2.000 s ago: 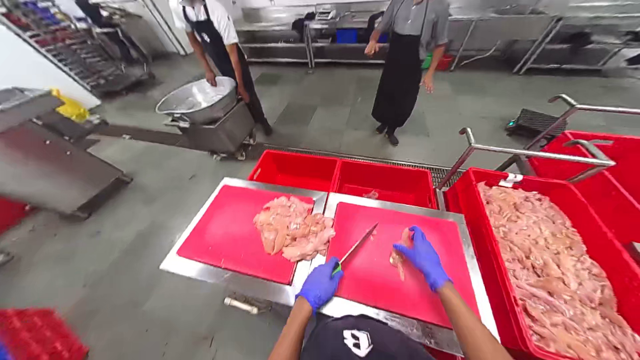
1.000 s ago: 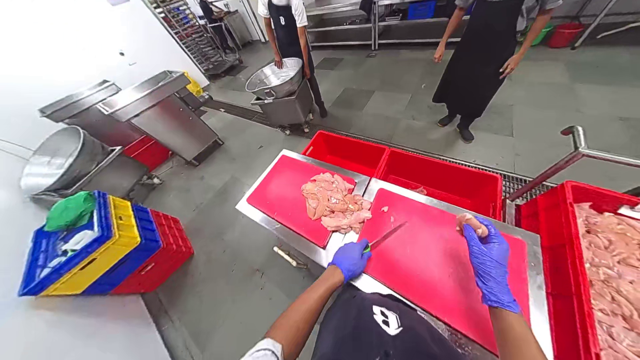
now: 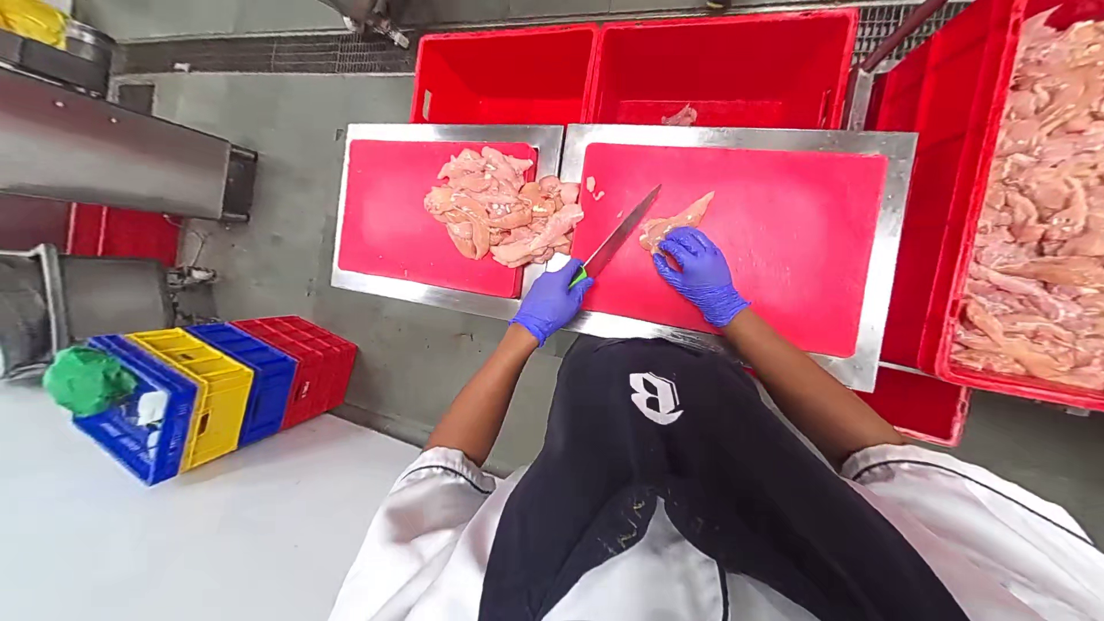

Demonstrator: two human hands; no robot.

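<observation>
My left hand (image 3: 552,299), in a blue glove, is closed around the green and white handle of a knife. The knife's blade (image 3: 623,229) points up and right over the right red cutting board (image 3: 776,250). My right hand (image 3: 700,272), also gloved, has its fingertips on a strip of raw chicken (image 3: 681,221) lying on that board, just right of the blade. A pile of raw chicken pieces (image 3: 496,207) covers part of the left red board (image 3: 379,216) and laps over the steel rim between the boards. Small scraps lie near the right board's left edge.
Beyond the boards stand two red crates (image 3: 509,73), (image 3: 724,65); the right one holds a chicken piece. On the right is a large red crate (image 3: 940,285) full of raw chicken. Blue, yellow and red crates (image 3: 228,388) stand at left, near steel equipment (image 3: 112,147).
My right hand, raised with a chicken piece in it one second ago, is now down at a piece on the board. The view has tilted down, and the other people are out of it.
</observation>
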